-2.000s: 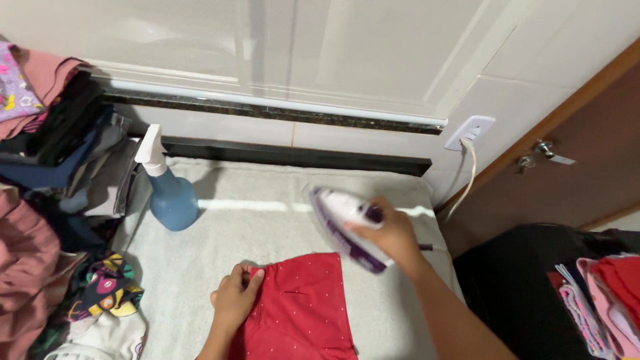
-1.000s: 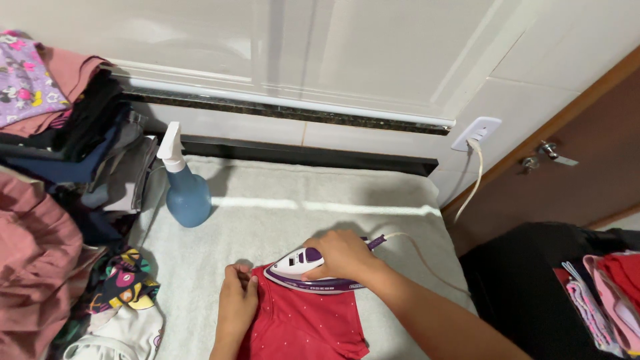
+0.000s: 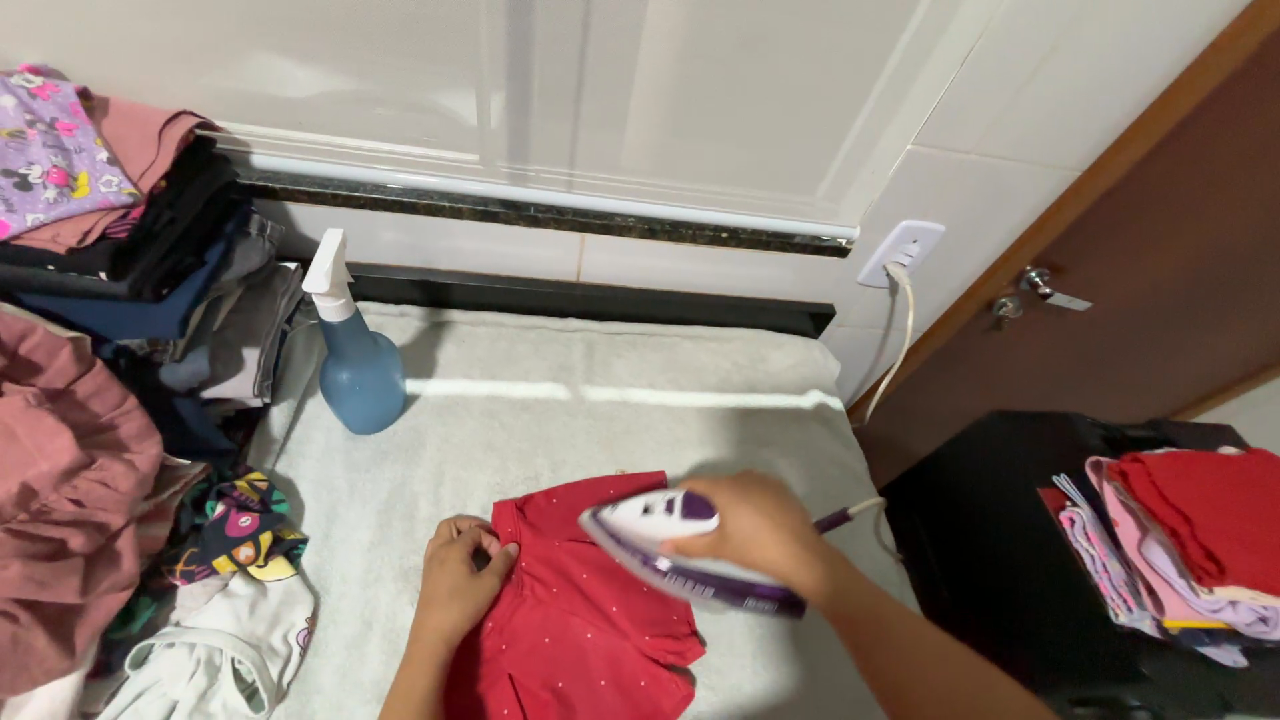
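A red garment with small white dots (image 3: 570,620) lies on a pale towel-like cloth (image 3: 480,360) over the table. My left hand (image 3: 468,570) pinches the garment's left edge between thumb and fingers. A white and purple clothes iron (image 3: 670,550) is in my right hand (image 3: 750,530), tilted over the right part of the garment; whether its soleplate touches the fabric I cannot tell. The iron's cord leaves its rear to the right. Behind my left hand stands a blue spray bottle (image 3: 362,375) with a white trigger head.
Folded clothes (image 3: 130,250) are piled at the left, with loose pink (image 3: 70,500) and white garments (image 3: 220,640) nearer me. A plug sits in the wall outlet (image 3: 902,252). On the right, a black surface (image 3: 960,560) holds more folded clothes (image 3: 1200,510), beside a brown door (image 3: 1130,270).
Two seconds ago the iron was right of the garment; one second ago it lay across the garment's upper part. Now it is tilted, further right and towards me. My left hand still holds the left edge.
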